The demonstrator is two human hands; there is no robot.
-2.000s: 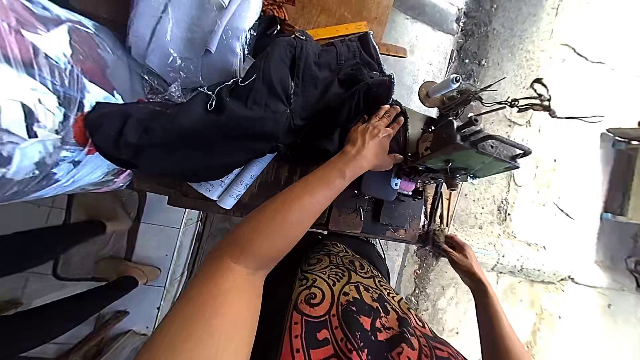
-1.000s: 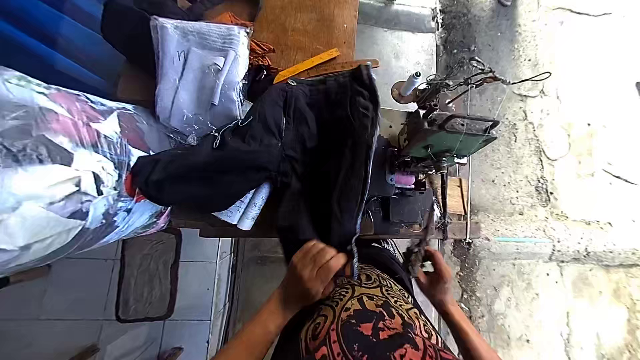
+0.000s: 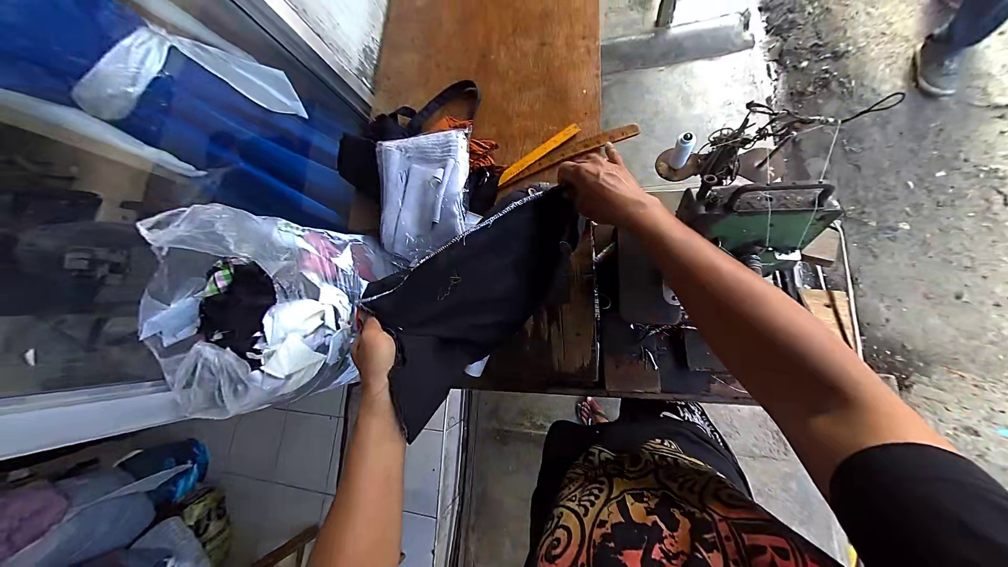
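Note:
Black fabric (image 3: 480, 276) with a pale overlocked edge is stretched between my two hands over the left part of the sewing table. My left hand (image 3: 373, 346) grips its left end beside the clear plastic bag. At the upper right corner, my right hand (image 3: 602, 179) holds the cloth near a wooden ruler (image 3: 618, 139) and a yellow ruler (image 3: 539, 154). To the right of the cloth stands a green sewing machine (image 3: 732, 220), its needle area partly hidden by my right forearm. A white thread spool (image 3: 683, 150) is mounted behind it.
A clear plastic bag of fabric scraps (image 3: 236, 378) bulges at the left. Folded white cloth (image 3: 421, 189) in plastic lies behind the black fabric. A wooden board (image 3: 504, 55) extends away at the top. Another person's shoe (image 3: 937, 67) shows at the upper right.
Both hands have moved up and away from my lap, the left one to the cloth's left end. The black cloth is now spread between them. The dark item near my right hand is no longer seen there.

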